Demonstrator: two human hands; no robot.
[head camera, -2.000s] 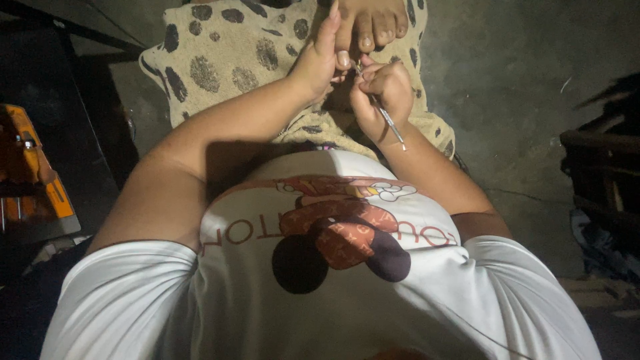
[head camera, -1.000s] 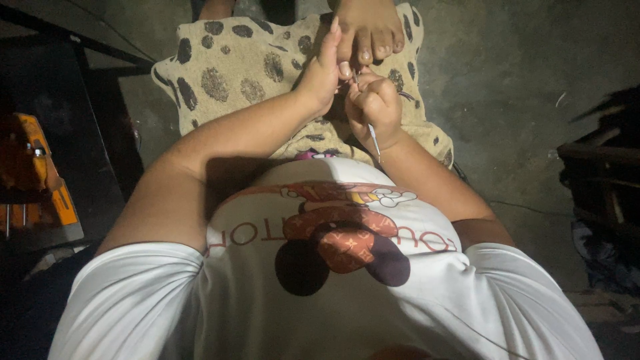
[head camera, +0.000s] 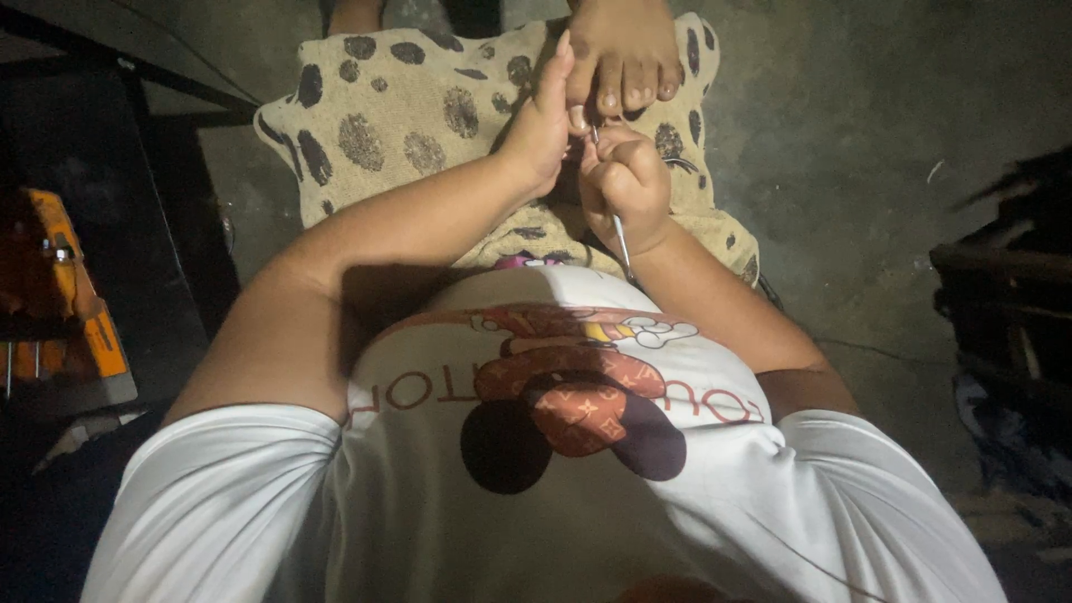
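Another person's bare foot rests on a beige pillow with dark spots, its toes toward me. My right hand is closed around a thin metal nail tool; one end is by the big toe, and the other sticks out below my palm. Against the inner side of the big toe lies my left hand, thumb pointing up along the foot; its fingers are mostly hidden beneath, so its hold is unclear. Just right of my right hand, thin dark metal loops lie on the pillow.
Grey concrete floor surrounds the pillow. An orange case or tray with metal parts lies at the far left, beside a dark frame. Dark slatted furniture stands at the right. Part of another leg shows at the top.
The tool in my right hand now points more steeply down toward my shirt than two seconds ago, and that hand has turned. The left hand remains beside the big toe.
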